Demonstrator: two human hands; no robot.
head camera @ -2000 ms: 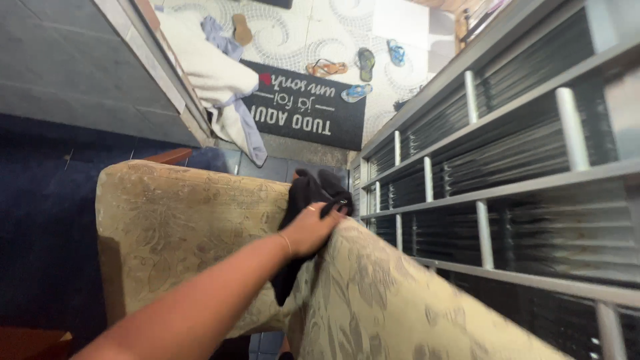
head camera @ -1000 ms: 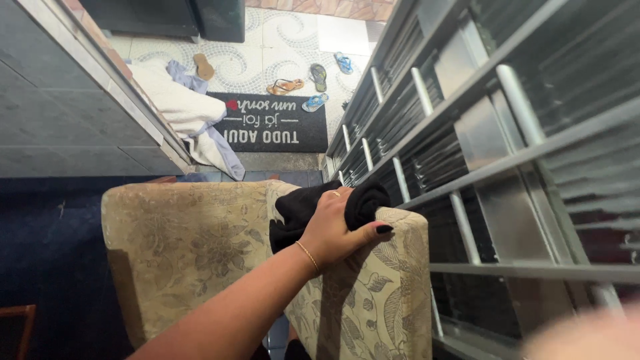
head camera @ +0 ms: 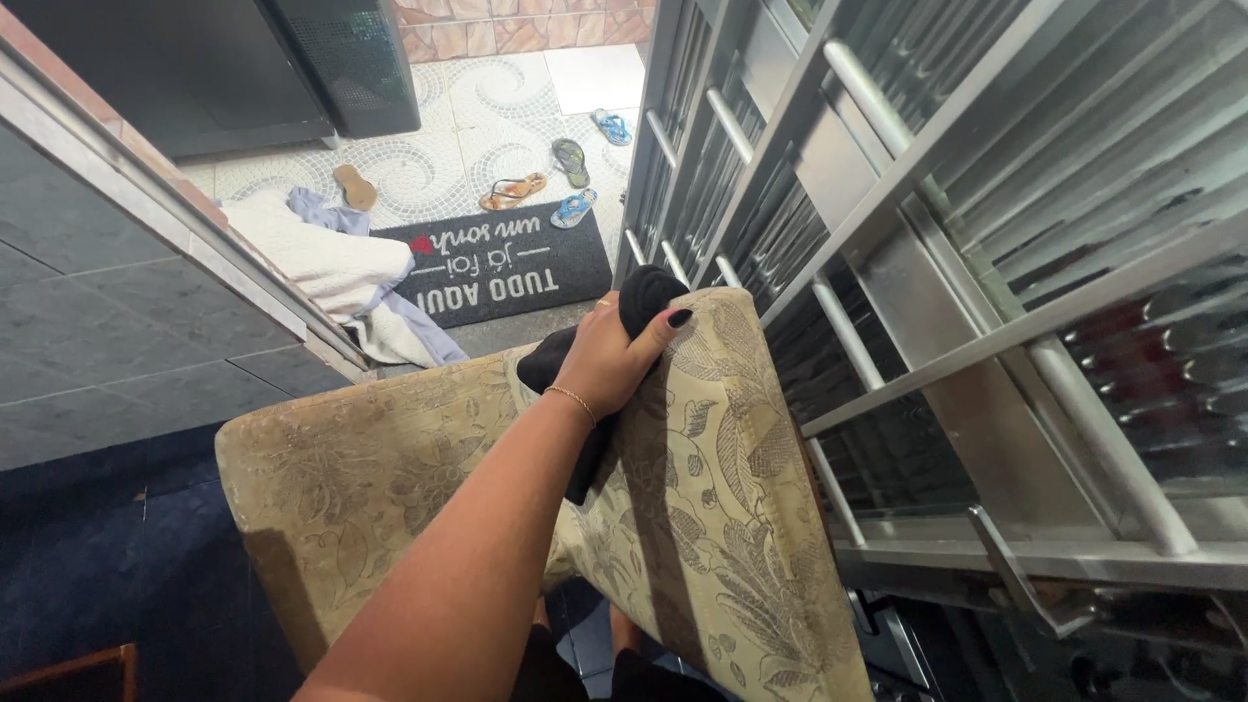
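My left hand [head camera: 614, 356] is closed around a bunched black cloth [head camera: 646, 297], with the thumb pressed over its right side. The cloth lies against the far edge of a chair's floral-upholstered backrest [head camera: 741, 458], and part of it hangs down under my wrist. The chair's beige patterned seat [head camera: 390, 458] extends to the left and shows worn, darkened edges. My right hand is not in view. Below the chair, my bare feet and dark clothing show in part.
A metal door with ribbed glass [head camera: 838, 322] and a handle [head camera: 1024, 575] stands close on the right. Beyond the doorway are a lettered dark doormat [head camera: 497, 268], flip-flops [head camera: 572, 163], and a crumpled white cloth [head camera: 322, 253]. A tiled wall [head camera: 107, 322] stands left.
The blurred shape at the lower right one second ago is gone from view. My left hand keeps hold of the black cloth at the backrest. The view has shifted.
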